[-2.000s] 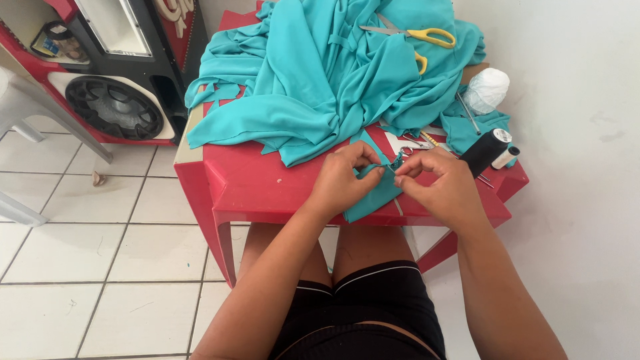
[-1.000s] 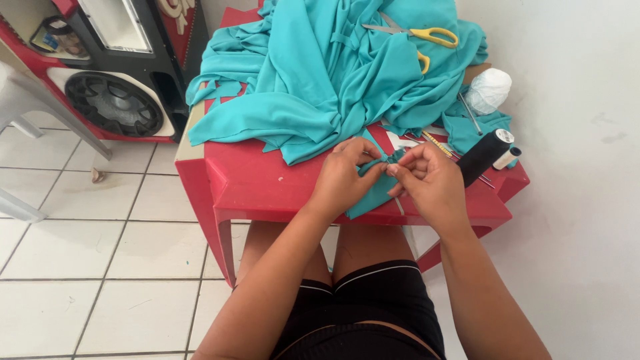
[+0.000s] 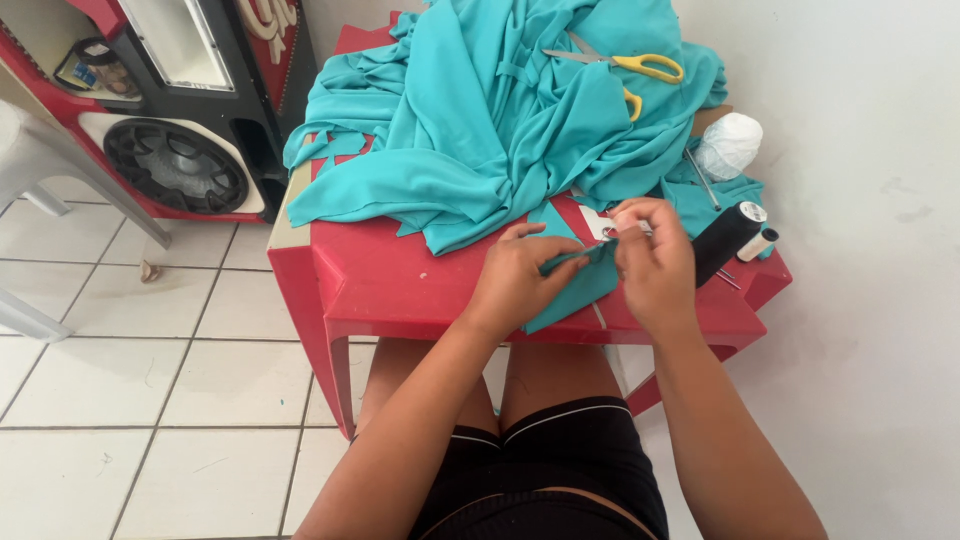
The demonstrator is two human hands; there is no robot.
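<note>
My left hand (image 3: 525, 274) pinches a small strip of turquoise fabric (image 3: 574, 296) above the front of a red plastic table (image 3: 397, 289). My right hand (image 3: 654, 262) is closed at the strip's right end, on something small and thin that I cannot make out. Beyond my hands lies a large heap of turquoise fabric (image 3: 457, 112), with yellow-handled scissors (image 3: 649, 67) on top. Just right of my right hand are a black thread cone (image 3: 727, 240) and a small spool of light thread (image 3: 757, 244).
A ball of white yarn (image 3: 729, 146) sits at the table's right, with a thin metal tool (image 3: 702, 180) beside it. A white wall borders the right side. At left stand a speaker cabinet (image 3: 176, 165) and a grey plastic chair (image 3: 75, 172).
My hands have drawn slightly apart, and more of the strip shows between them. My right fingers are raised a little; the heap and the scissors stay put.
</note>
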